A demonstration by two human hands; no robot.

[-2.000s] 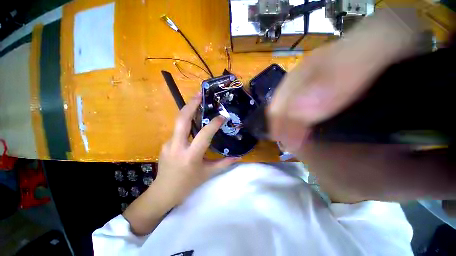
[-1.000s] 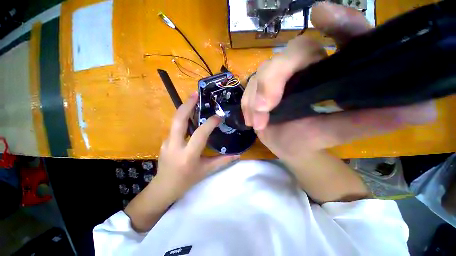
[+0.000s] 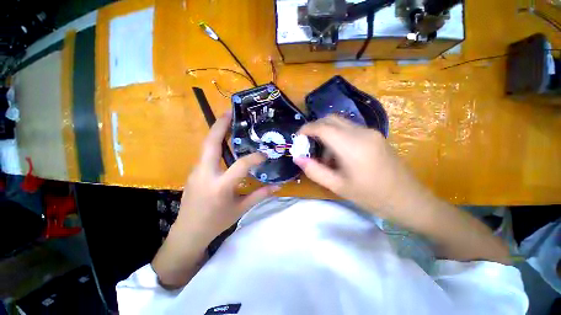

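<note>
The open black housing (image 3: 251,126) lies on the orange bench, with a pale toothed hub (image 3: 272,143) in its middle. My left hand (image 3: 224,169) holds the housing's left side, fingertips near the hub. My right hand (image 3: 341,154) holds a small round white part (image 3: 301,146) between thumb and fingers, over the housing's right side. Thin red wires run between this part and the hub. The black cover shell (image 3: 344,101) lies beside the housing, partly behind my right hand. Lead wires (image 3: 232,54) extend from the housing's narrow end.
A white-silver screw feeder (image 3: 369,37) stands at the bench's far edge. A dark unit (image 3: 530,66) sits at the far right. A black strip (image 3: 206,107) lies left of the housing. The green strip (image 3: 88,104) crosses the bench at left.
The black electric screwdriver is gone from my right hand and from view. My right hand now holds the white part at the housing. The cover shell shows more fully.
</note>
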